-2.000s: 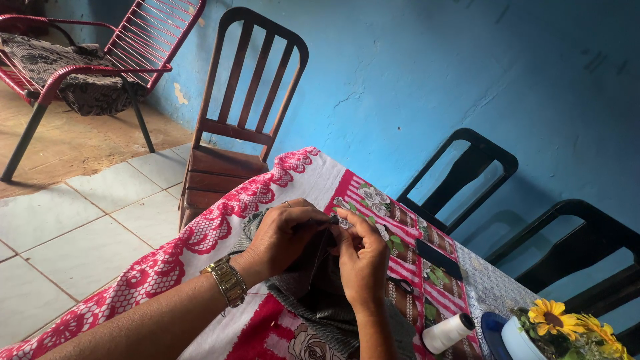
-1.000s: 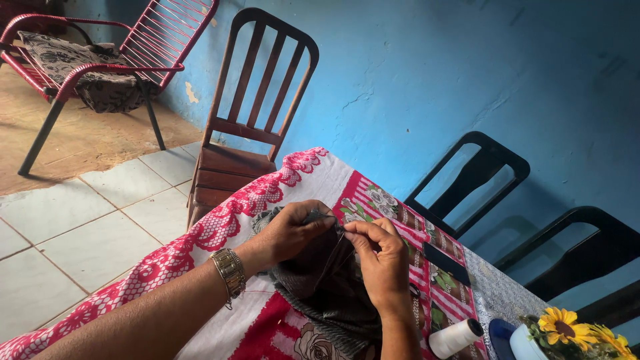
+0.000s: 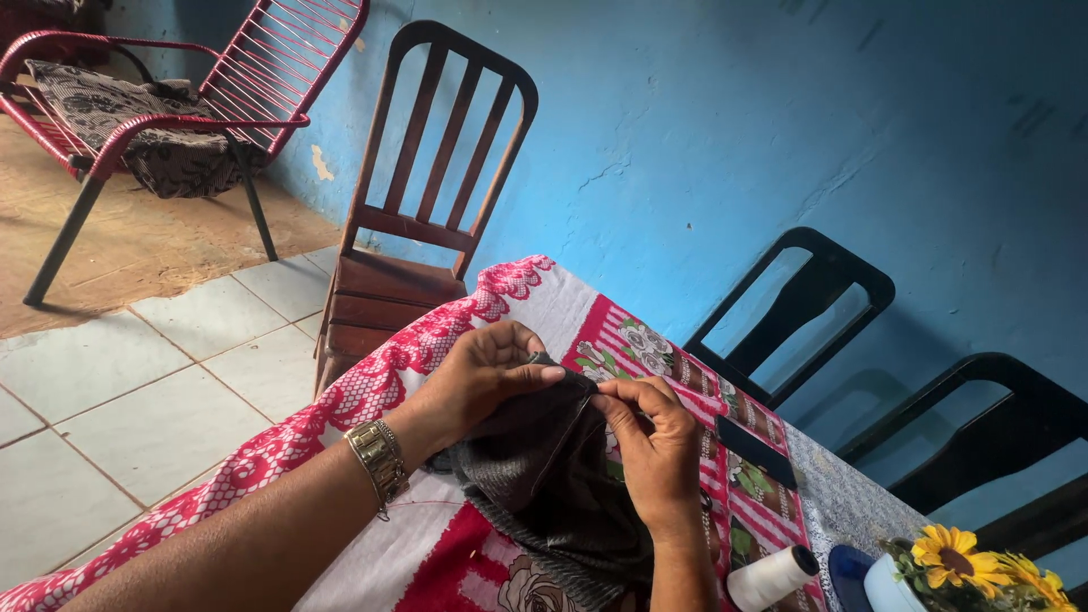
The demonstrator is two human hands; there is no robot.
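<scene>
A dark grey knit cloth (image 3: 561, 476) hangs from both hands over the table, with a seam running down its middle. My left hand (image 3: 493, 374), a metal watch on its wrist, pinches the upper edge of the cloth between thumb and fingers. At the right end of that edge, my right hand (image 3: 642, 416) grips the fabric with thumb and forefinger. Whether a needle or thread is between the fingers is too small to tell. A spool of white thread (image 3: 769, 580) lies to the right of my right forearm.
A patterned red and white tablecloth (image 3: 586, 297) covers the table. On it are a dark flat object (image 3: 756, 450), a blue round item (image 3: 850, 574) and a pot of yellow flowers (image 3: 892, 586). A wooden chair (image 3: 399, 289) and black chairs (image 3: 799, 314) stand around it.
My hands have come slightly apart along the cloth's edge, which now shows stretched between them. My left hand's thumb now lies extended along that edge.
</scene>
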